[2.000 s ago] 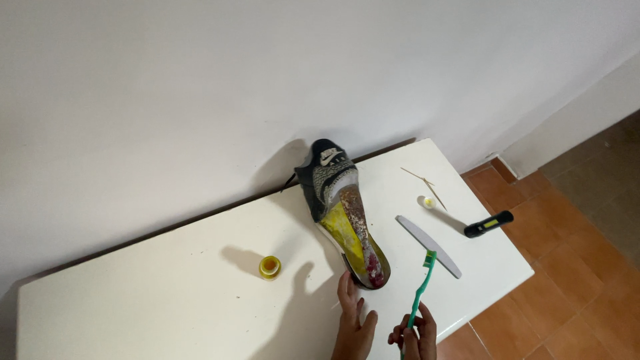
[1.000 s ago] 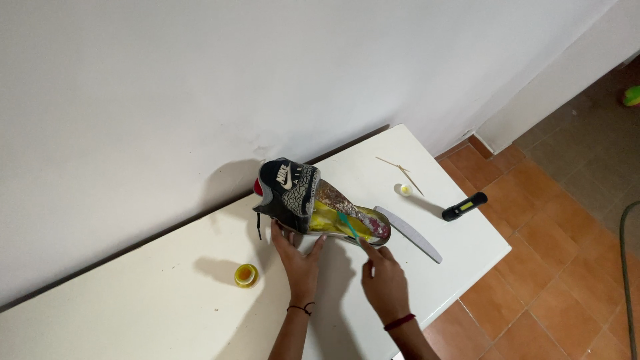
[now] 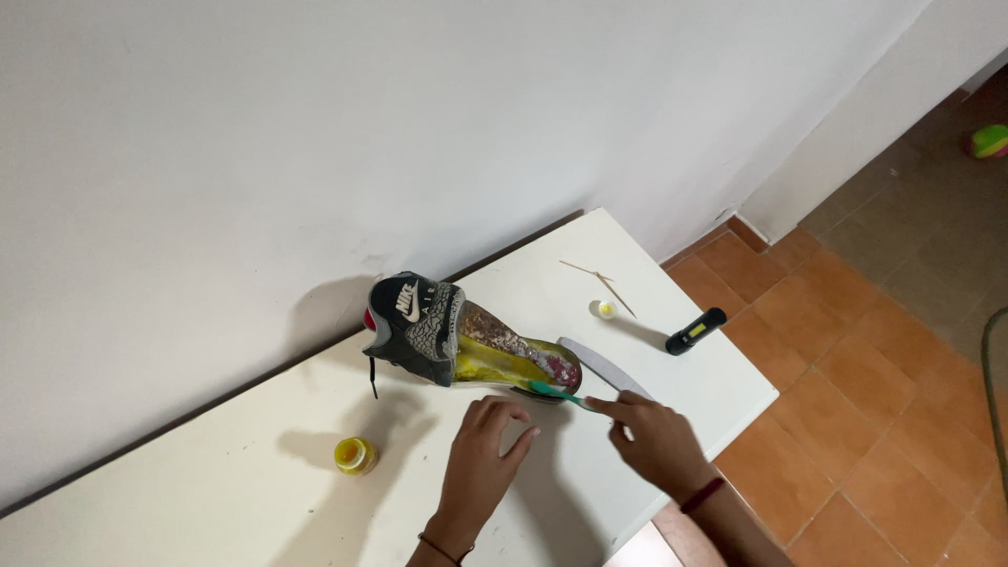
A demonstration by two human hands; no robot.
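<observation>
A black and grey Nike sneaker [image 3: 413, 327] lies on the white tabletop, its partly detached sole [image 3: 504, 358] turned toward me, with yellow, brown and dark red patches. My right hand [image 3: 657, 437] holds a green toothbrush [image 3: 561, 394], its head against the yellow patch near the sole's end. Just below the sole, my left hand [image 3: 484, 457] hovers with curled fingers apart and nothing in it. An uncapped glass jar of yellow substance [image 3: 355, 456] stands left of my left hand. Behind my right hand lies a grey nail file [image 3: 602, 366], partly hidden.
Thin wooden sticks [image 3: 602, 277] and a small white cap with yellow inside [image 3: 606, 309] are on the far part of the table [image 3: 197, 472]. A black flashlight [image 3: 695, 331] stands near the right edge. A wall runs behind; terracotta floor tiles [image 3: 835, 394] lie to the right.
My left hand has let go of the shoe and moved down beside the sole. The toothbrush has shifted toward the sole's end. The shoe stood differently turned two seconds ago.
</observation>
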